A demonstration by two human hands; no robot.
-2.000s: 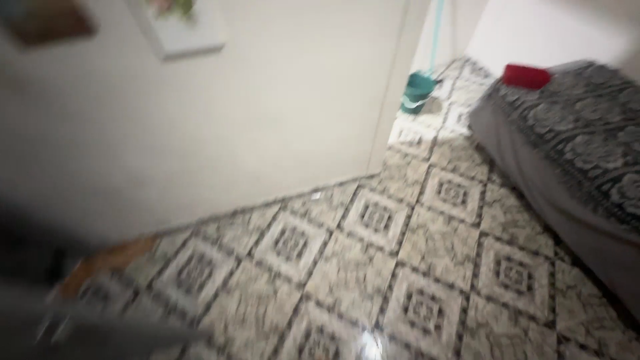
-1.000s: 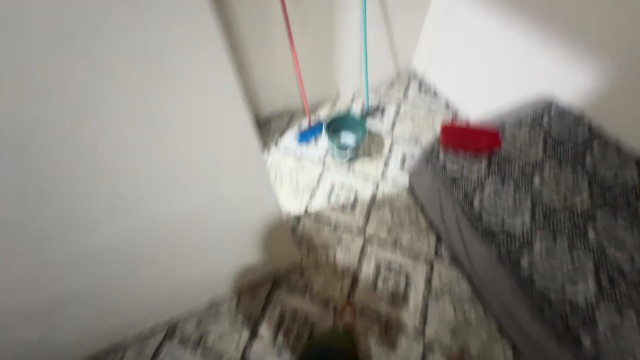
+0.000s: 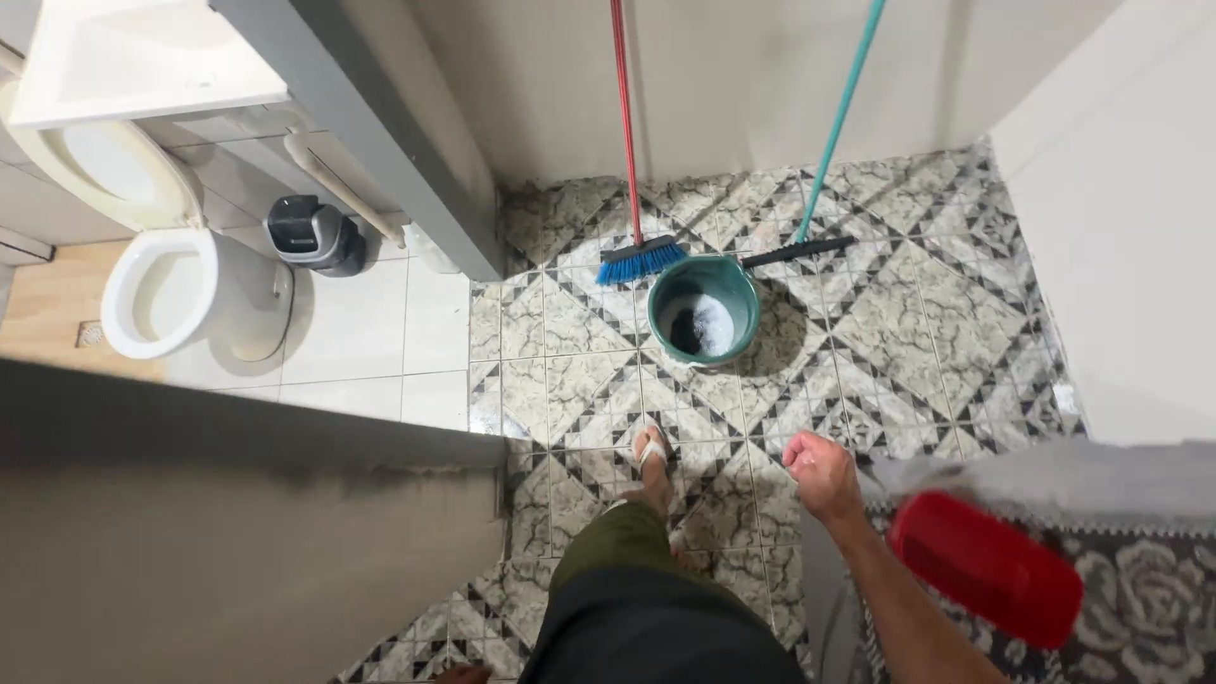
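My right hand (image 3: 823, 475) is curled into a loose fist over the tiled floor, and no object shows in it. Nearest to it, a red plastic container (image 3: 986, 568) lies on a patterned bedspread, beside my forearm. Ahead on the floor stands a green bucket (image 3: 704, 311) with foamy liquid inside. Behind the bucket's left side is a broom with blue bristles (image 3: 641, 261) and a red handle. A black-headed floor squeegee (image 3: 800, 251) with a teal handle is at the bucket's right. A small patch of skin at the bottom edge may be my left hand, mostly hidden.
A grey door frame (image 3: 380, 133) and a partition edge (image 3: 256, 404) border the bathroom on the left. Inside it are a toilet (image 3: 195, 294), a black and grey bin (image 3: 315, 236) and a white sink (image 3: 157, 62). The covered bed (image 3: 1130, 589) is at the lower right.
The view has moved forward and turned down toward the bucket, with the bathroom now in sight. My right hand and a sandalled foot have come into view.
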